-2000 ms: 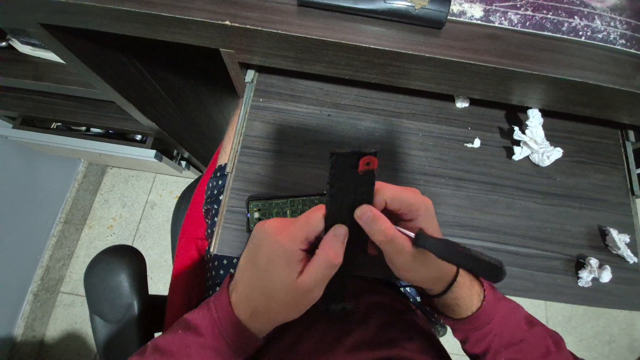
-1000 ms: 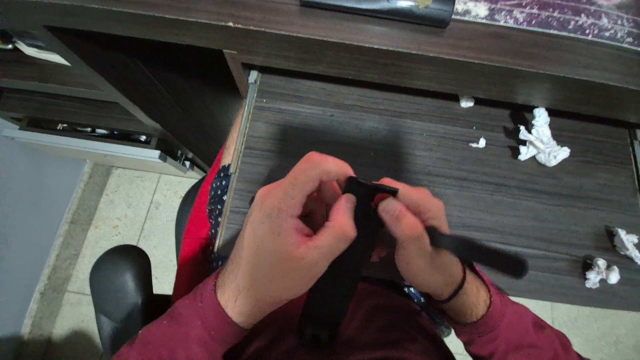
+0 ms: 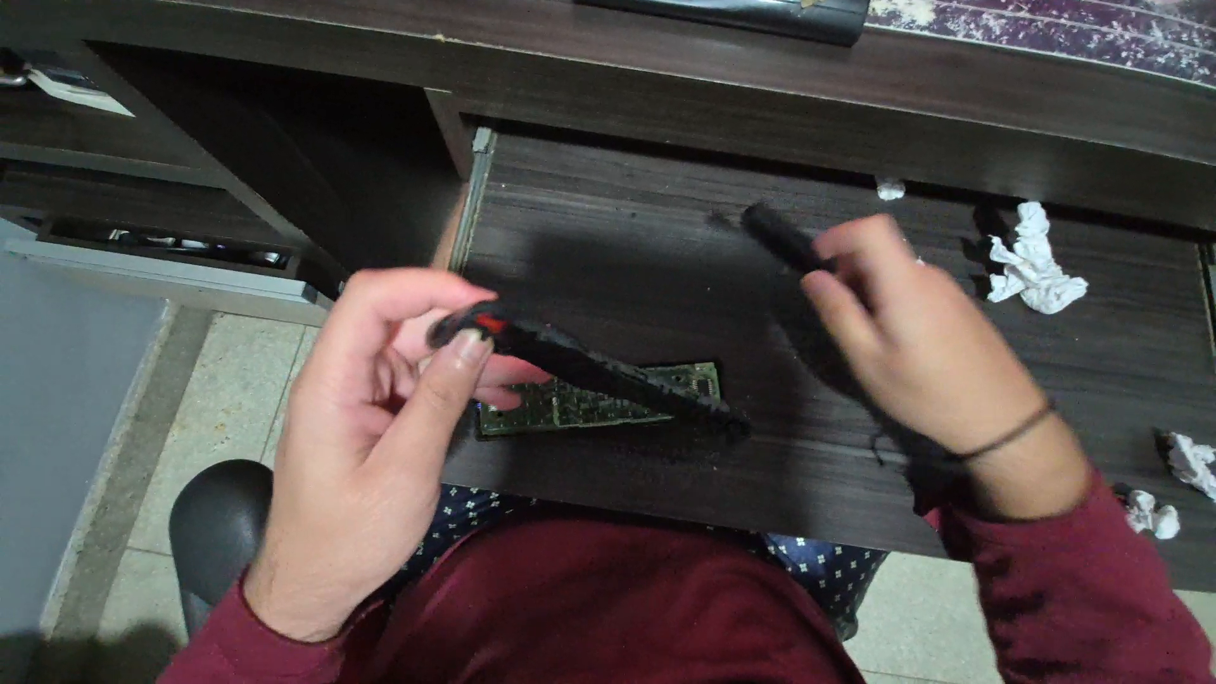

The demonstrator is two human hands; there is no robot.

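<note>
My left hand pinches one end of a long black part with a small red piece near my thumb. The part slants down to the right, and what exactly it is I cannot tell. Beneath it a green circuit board lies on the dark wood-grain pull-out shelf. To the right, my right hand holds a tool by its black handle, blurred and pointing up and left; its tip is not clearly visible.
Crumpled white paper lies right of my right hand, with smaller wads near the shelf's right side. A black case rests on the desktop above. A chair armrest is at lower left, beside an open drawer.
My hands have moved apart. My right hand has let go of the black part and swung the black-handled tool up. The circuit board, hidden one second ago, shows again.
</note>
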